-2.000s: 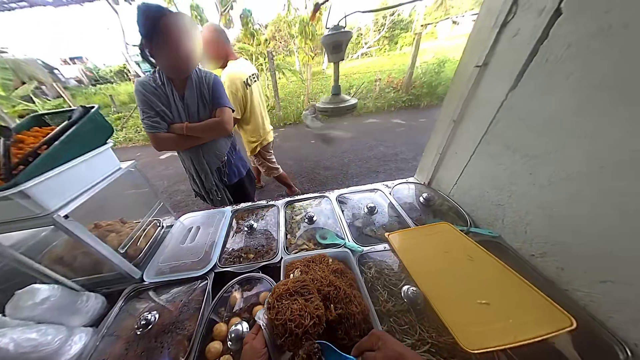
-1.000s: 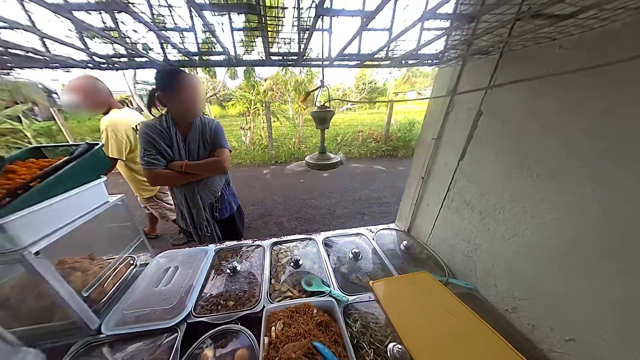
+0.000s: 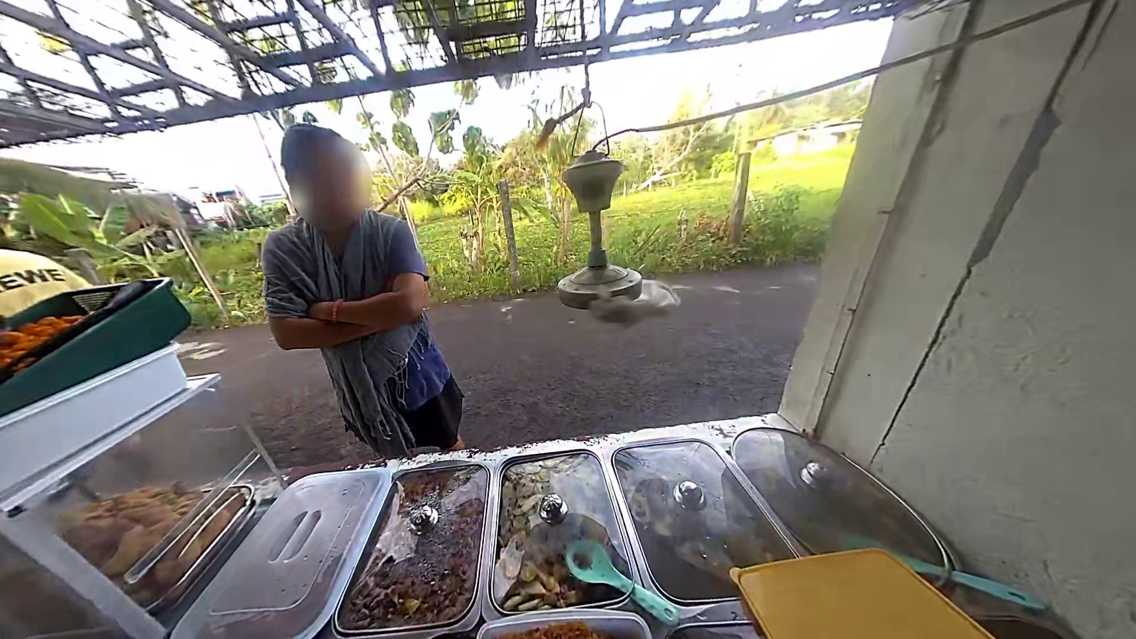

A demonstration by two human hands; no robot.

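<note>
Neither of my hands shows in the head view now. At the bottom edge, a container of shredded brown food point(image 3: 564, 628) is only partly in frame. Just behind it, a turquoise plastic spoon point(image 3: 612, 577) lies on the clear lid of a tray of pale sliced food point(image 3: 541, 532). To the left is a lidded tray of dark brown food point(image 3: 417, 550). Two more clear-lidded containers point(image 3: 697, 519) point(image 3: 825, 488) stand on the right. A yellow plastic lid point(image 3: 856, 599) lies at the lower right, near another turquoise utensil point(image 3: 976, 584).
A glass display case point(image 3: 115, 435) with fried food stands left, under a green basket point(image 3: 98, 328). A grey lidded container point(image 3: 284, 550) sits beside it. A fan motor point(image 3: 599, 240) hangs over the counter. A person with crossed arms point(image 3: 355, 311) stands outside; a concrete wall point(image 3: 1003, 293) rises right.
The view has tilted up, and my hands, seen at the shredded food two seconds ago, are out of frame. The person in yellow has moved left, mostly behind the green basket.
</note>
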